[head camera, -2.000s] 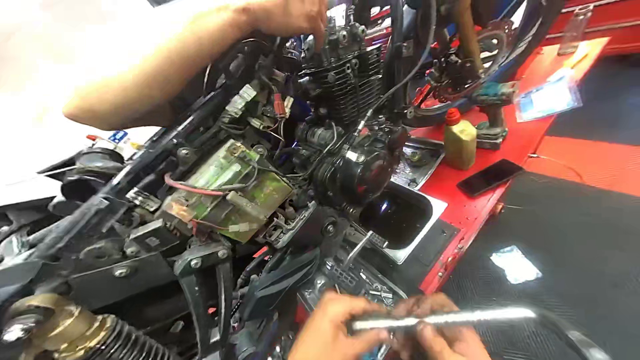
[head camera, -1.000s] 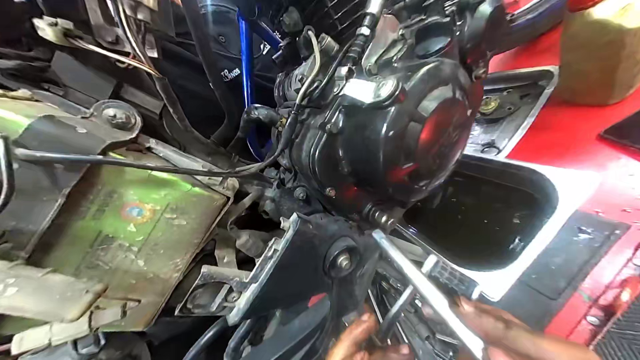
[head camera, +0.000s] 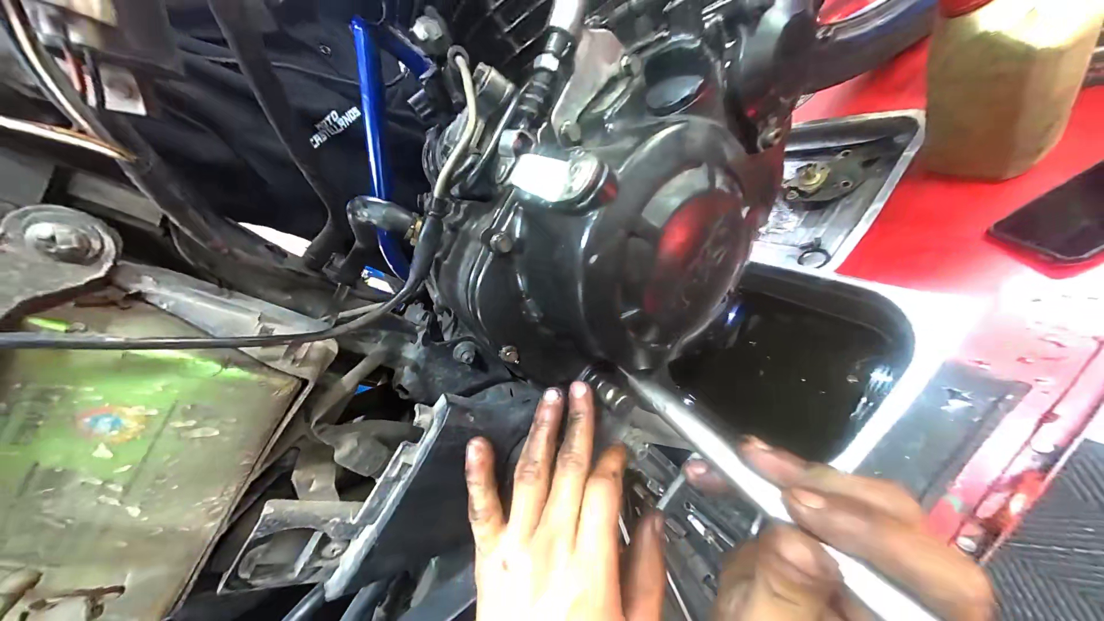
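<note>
My right hand (head camera: 845, 543) grips a long silver metal rod (head camera: 733, 457). Its far tip meets the lower edge of the round black engine cover (head camera: 604, 276), beside a small ribbed black shaft (head camera: 608, 390). Fingers spread and holding nothing, my left hand (head camera: 561, 517) lies with its fingertips just below that shaft, against a black frame part (head camera: 500, 423). The exact contact under the palm is hidden.
An oil-filled drain pan (head camera: 901, 323) lies under the engine on a red bench (head camera: 914, 233). Beyond are a metal tray (head camera: 901, 129), a yellowish bottle (head camera: 1005, 86) and a phone (head camera: 1056, 216). A battery-like greenish box (head camera: 172, 431) sits at left, with a cable (head camera: 216, 341) crossing above it.
The rod, held in both hands two seconds ago, is now in my right hand with its tip at the engine cover. My left hand now lies spread near it. The view has moved much closer.
</note>
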